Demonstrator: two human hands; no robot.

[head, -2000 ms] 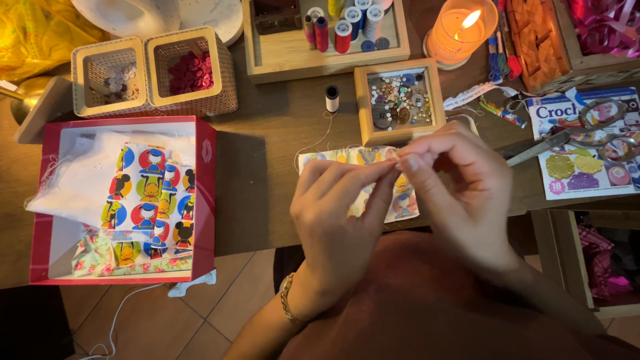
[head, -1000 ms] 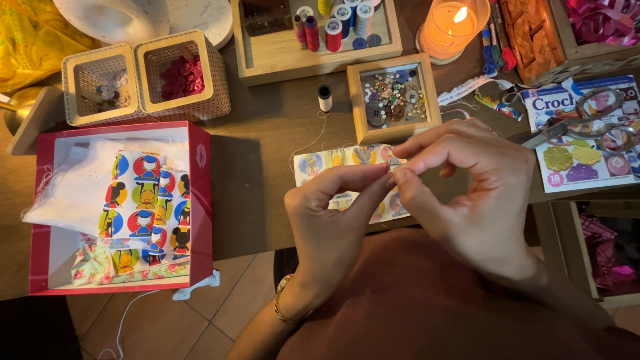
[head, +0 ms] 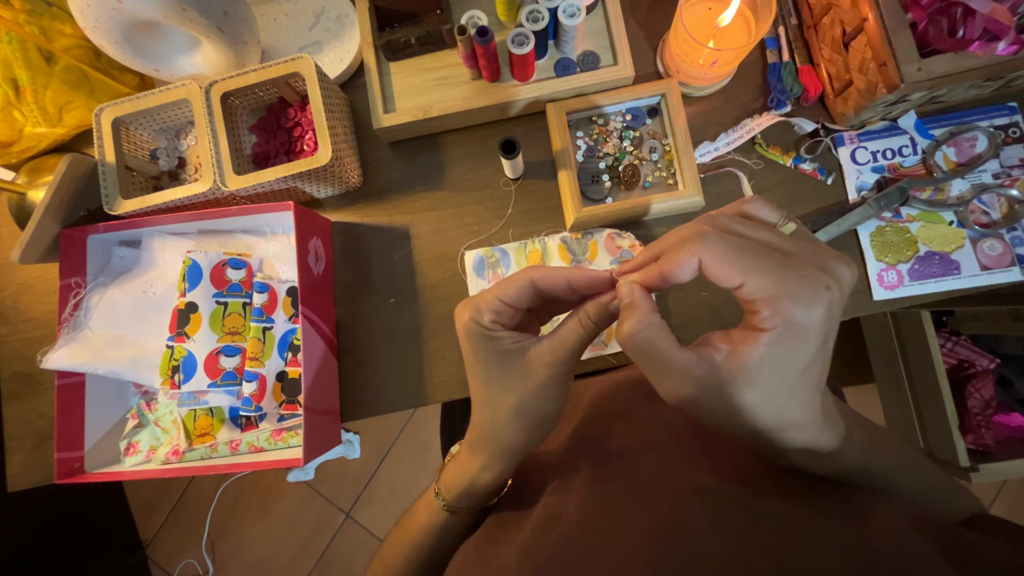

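My left hand [head: 532,360] and my right hand [head: 736,312] meet fingertip to fingertip above the table's front edge. Thumb and index finger of each are pinched together around something too small to make out. Beneath them lies a piece of printed cartoon fabric [head: 512,258], partly covered by the fingers. A small spool of white thread [head: 511,160] stands behind the fabric, and its loose thread runs down to the cloth's left side. Right of the spool is a wooden box of buttons and beads [head: 692,172].
A lit candle [head: 712,48] burns at the back. Scissors [head: 872,204] rest on a crochet magazine [head: 920,276] at right. A red box [head: 316,336] of fabrics and woven button baskets [head: 340,152] stand left. Behind is a wooden tray [head: 496,108] of thread spools.
Both hands stay pinched together over the fabric, with only small shifts of the fingers. Nothing else on the table has plainly moved.
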